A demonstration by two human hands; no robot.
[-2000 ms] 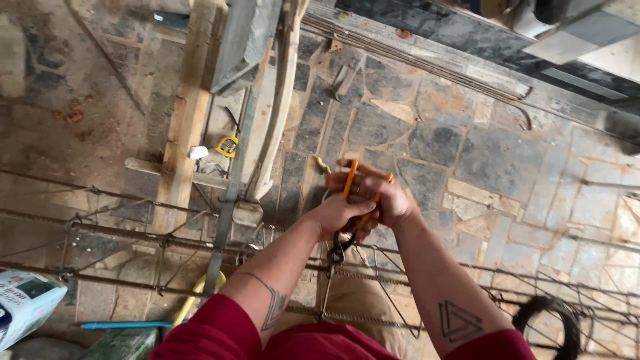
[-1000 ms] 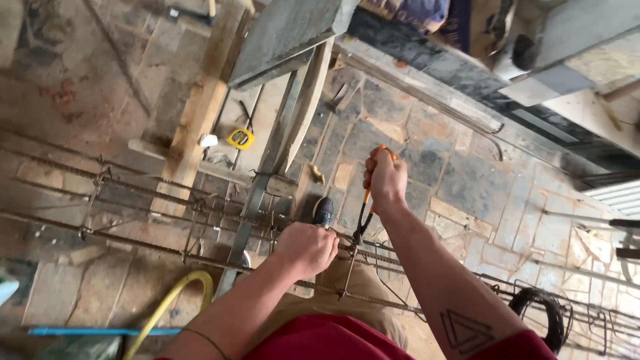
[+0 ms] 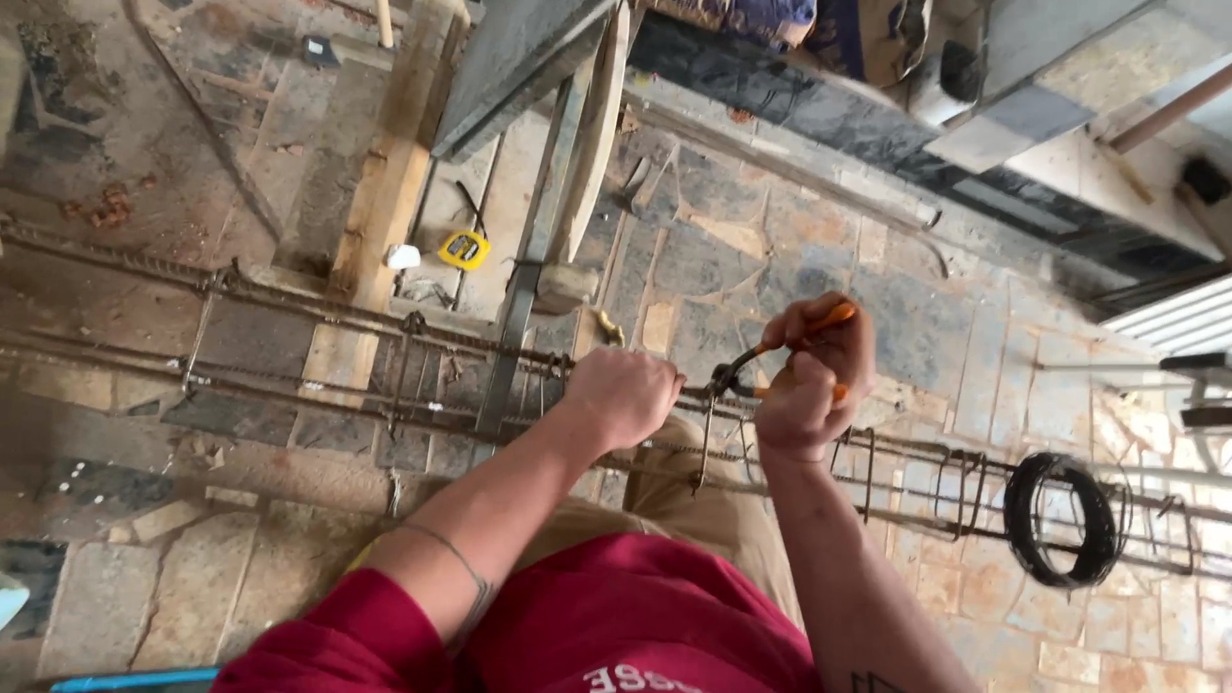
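Note:
My right hand (image 3: 818, 375) grips the orange handles of steel-fixer's nippers (image 3: 739, 373), whose dark jaws meet the upper bar of a rebar cage (image 3: 707, 443) at a stirrup corner. The handles are spread apart within my fingers. Just left of the jaws, my left hand (image 3: 624, 395) is closed around the upper bar. The cage runs across the whole view in front of my legs, with wire-tied stirrups along it. On its right part hangs a coil of black tie wire (image 3: 1062, 520).
A yellow tape measure (image 3: 465, 250) lies beyond the cage, near a wooden beam (image 3: 380, 202). A metal bar (image 3: 525, 318) crosses the cage near a grey slab (image 3: 529, 72). A blue object (image 3: 135, 681) lies at the lower left on the stone-paved floor (image 3: 712, 231).
The nippers' handles, nearly closed together a second ago, are now spread. Two seconds ago both hands were together at the tool; the left then went to the bar. The view has shifted.

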